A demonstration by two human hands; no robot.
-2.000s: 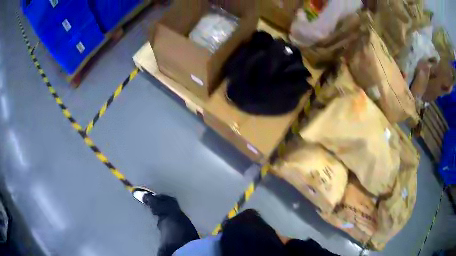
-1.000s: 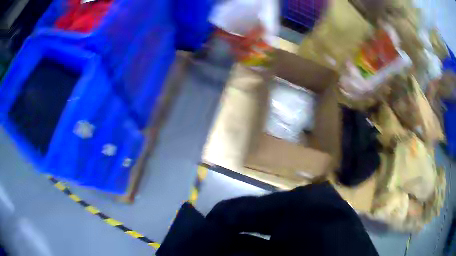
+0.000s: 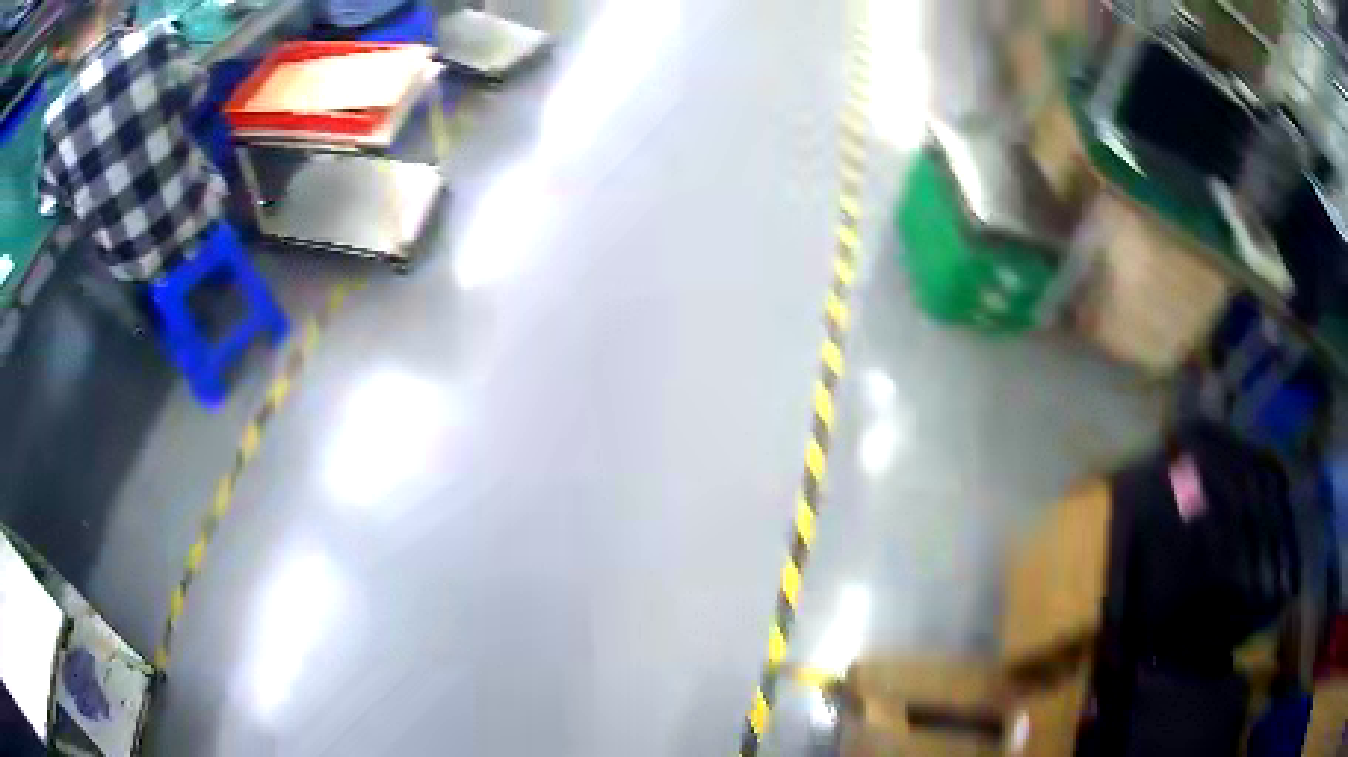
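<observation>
Neither of my hands is in the picture. Nearest in front of me is the grey floor (image 3: 591,488) of an aisle, with yellow-black tape (image 3: 816,444) along its right side and another tape line (image 3: 249,444) on the left. Brown cardboard cartons (image 3: 1056,584) stand at the lower right, blurred, beside a dark, bulky thing (image 3: 1205,547) with a pink patch; I cannot tell what it is.
A person in a checked shirt (image 3: 141,155) sits on a blue stool (image 3: 219,311) at the upper left. Beside them is a cart with a red-orange tray (image 3: 328,92). A green crate (image 3: 961,259) stands at right by a bench. A pale framed object (image 3: 101,683) is at lower left.
The view has swung from the blue crates, open carton and brown sacks to a long aisle. My dark sleeve or jacket, seen earlier at the bottom, is out of view.
</observation>
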